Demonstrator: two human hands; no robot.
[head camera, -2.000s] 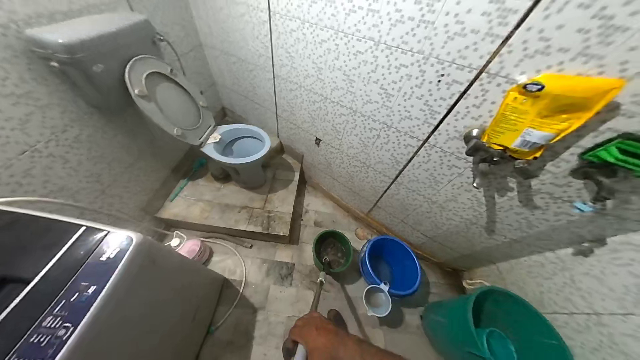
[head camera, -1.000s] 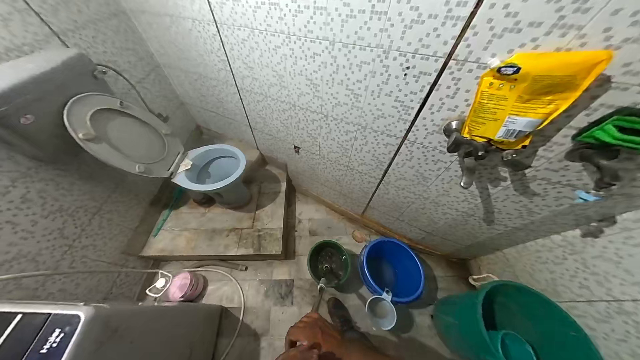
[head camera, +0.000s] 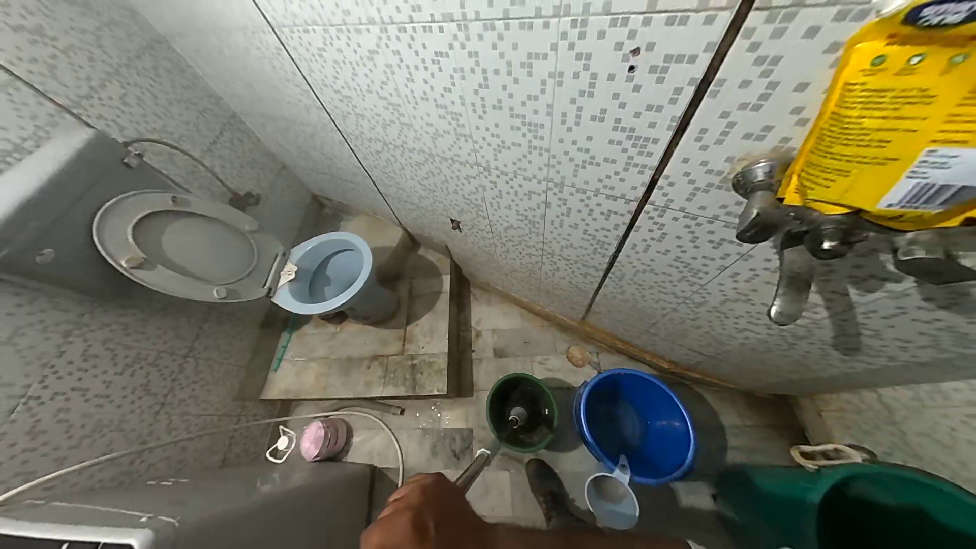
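Observation:
At the bottom edge, my right hand (head camera: 427, 512) is closed around a long handle (head camera: 474, 468), its forearm coming in from the right. The handle slants down into a small dark green bucket (head camera: 552, 396), where its end rests in dark contents; the tool's head is too hidden to name. Beside that bucket stands a round blue tub (head camera: 686, 427). A pale mug (head camera: 612, 502) with a handle lies against the tub's near side. A shoe or foot (head camera: 547, 488) shows between the bucket and the mug. My left hand is out of view.
A toilet (head camera: 324, 274) with raised seat stands on a tiled platform (head camera: 354, 375). A washing machine (head camera: 252, 507) fills the lower left, near a pink container (head camera: 323, 439) and a hose (head camera: 389, 431). A large green tub (head camera: 762, 496) stands right, below wall taps (head camera: 793, 282) and a yellow pouch (head camera: 862, 130).
The view has shifted forward and down. My right hand keeps its hold on the handle, whose far end stays in the green bucket.

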